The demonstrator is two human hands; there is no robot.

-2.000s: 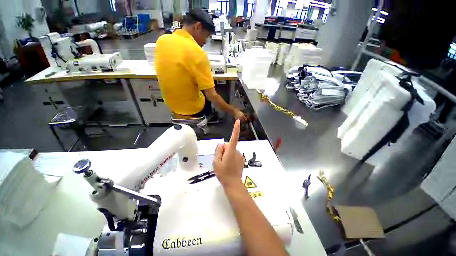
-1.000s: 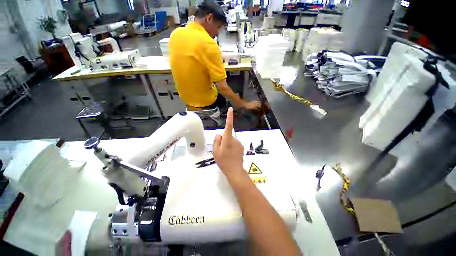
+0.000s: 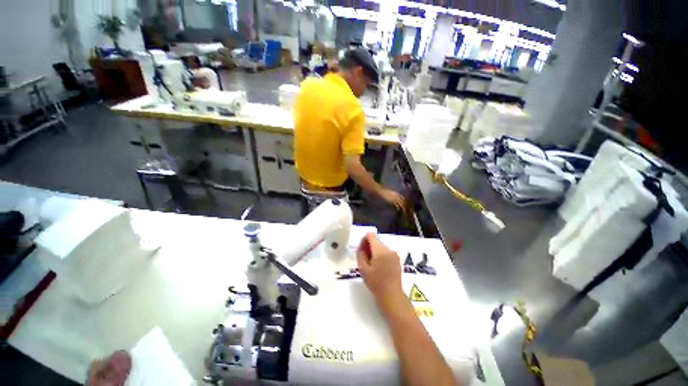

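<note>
The white sewing machine with "Cabbeen" lettering stands in front of me. My right hand is above its body, beside the black snips; its fingers look curled in, with nothing visible in them. My left hand is blurred and cut off by the bottom edge. It touches or lies beside a white cut piece, left of the shiny needle area; its grip is not clear. A stack of white pieces is on the table's left.
Small black clips are on the machine near the yellow warning triangle. A person in a yellow shirt is ahead at another machine table. Tied white bundles and yellow-black cord are on the grey surface to the right.
My right hand's raised index finger has folded down. My left hand has come into view at the bottom left. The view has shifted, so the machine sits further right.
</note>
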